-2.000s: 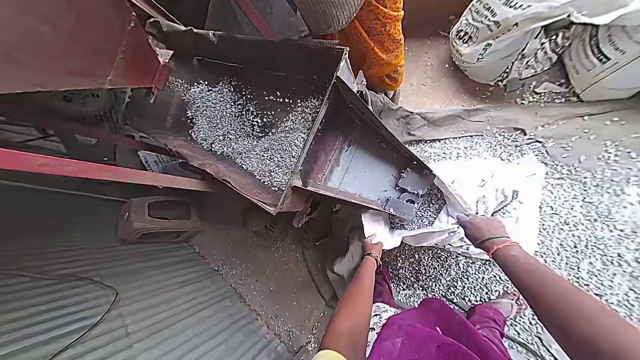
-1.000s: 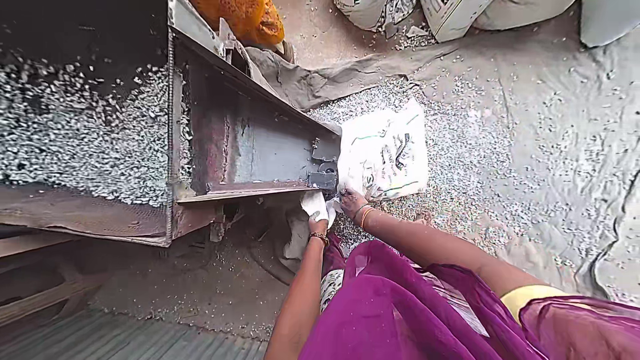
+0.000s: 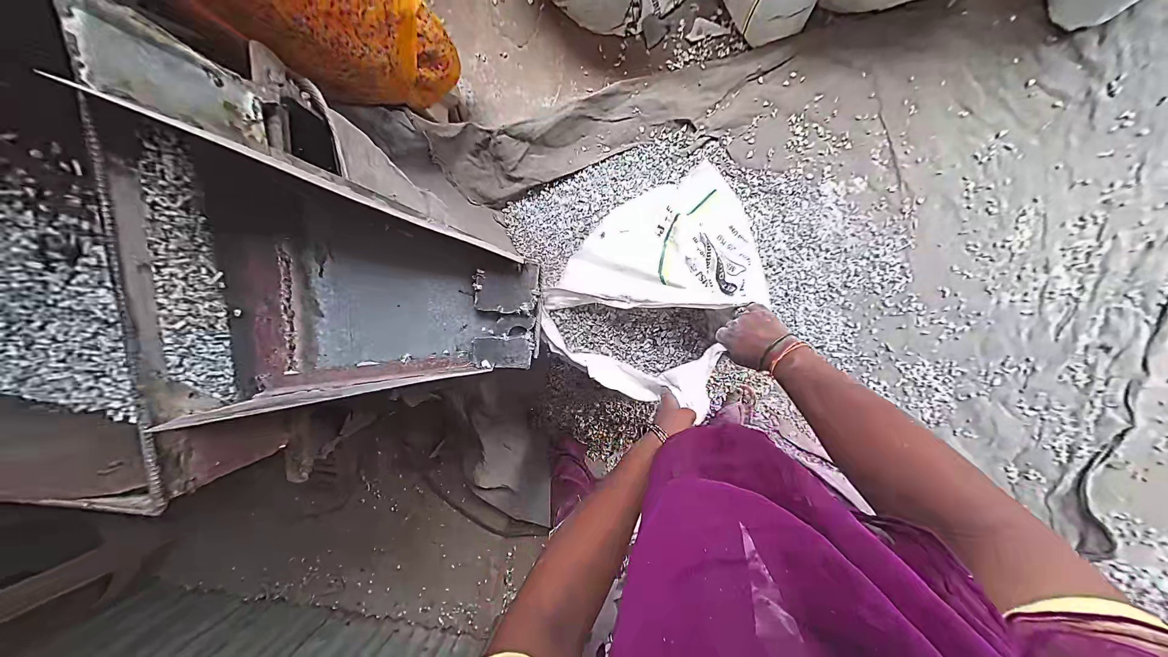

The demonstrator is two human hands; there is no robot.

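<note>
Both hands grip the rim of a white woven sack [image 3: 675,242] whose mouth gapes, with small grey seeds or pellets [image 3: 639,336] visible inside. At its right corner my right hand [image 3: 753,336] is closed on the edge. Lower down, my left hand [image 3: 673,415] holds the near side of the rim, its fingers partly hidden by the fabric. The narrow end of a metal chute [image 3: 392,301] meets the sack's left side. Behind the chute, a metal hopper holds a heap of pale pellets [image 3: 59,301].
Pale pellets [image 3: 821,246] lie scattered over a grey ground sheet [image 3: 985,201]. A person in orange patterned cloth [image 3: 365,46] is beyond the chute. Several filled white sacks [image 3: 771,18] stand along the far edge. Corrugated sheet [image 3: 274,630] lies at the lower left.
The sack's mouth has been spread wide, and the pellets inside now show. My right hand has moved away from my left, which stays on the rim. The view has shifted toward the sack.
</note>
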